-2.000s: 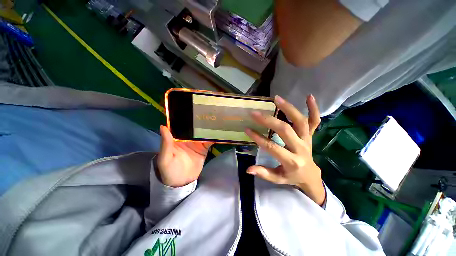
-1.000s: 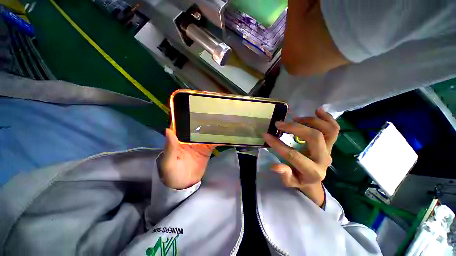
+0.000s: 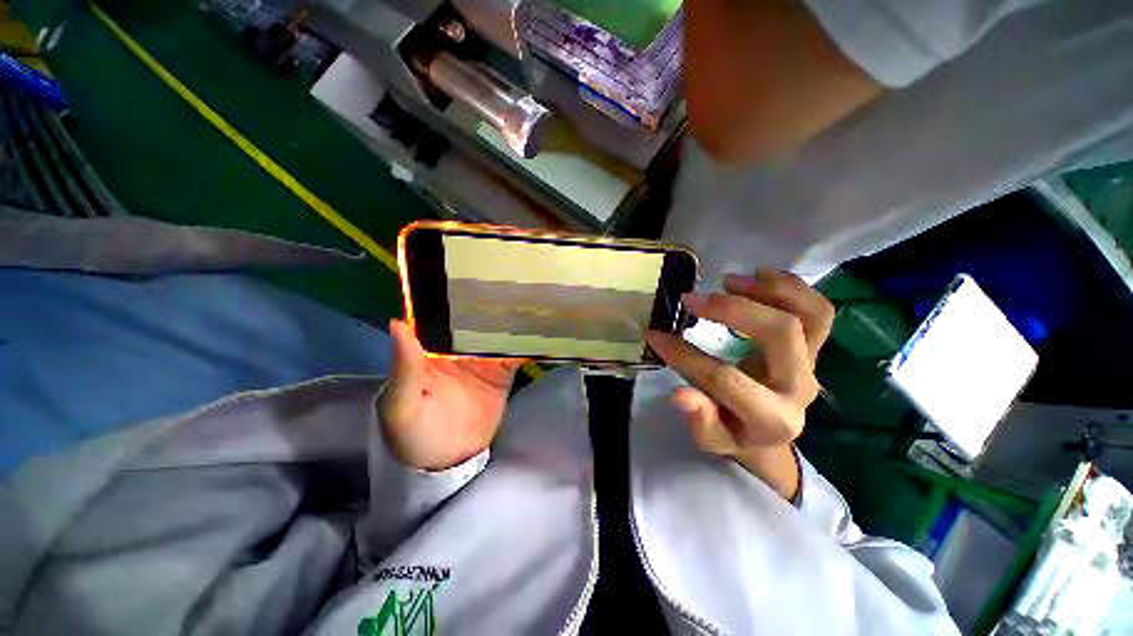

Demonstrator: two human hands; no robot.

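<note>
A smartphone with an orange-lit edge lies sideways in the middle. Its lit screen shows pale bands with a darker band and faint orange marks between them. My left hand holds its left end from below, with the thumb at the left edge and the fingers hidden behind it. My right hand is at the phone's right end, fingers bent and apart. Two fingertips overlap the screen's right edge; whether they touch it is unclear. The right thumb is off the phone.
Another person's bare arm and grey sleeve are close at upper right. A machine with a metal cylinder stands beyond the phone. A white-topped stool and bagged items are at right. A yellow floor line crosses the green floor.
My right hand has drawn back from over the screen to the phone's right end, its fingers more bent. The phone's picture has shifted. The other person's arm has moved slightly.
</note>
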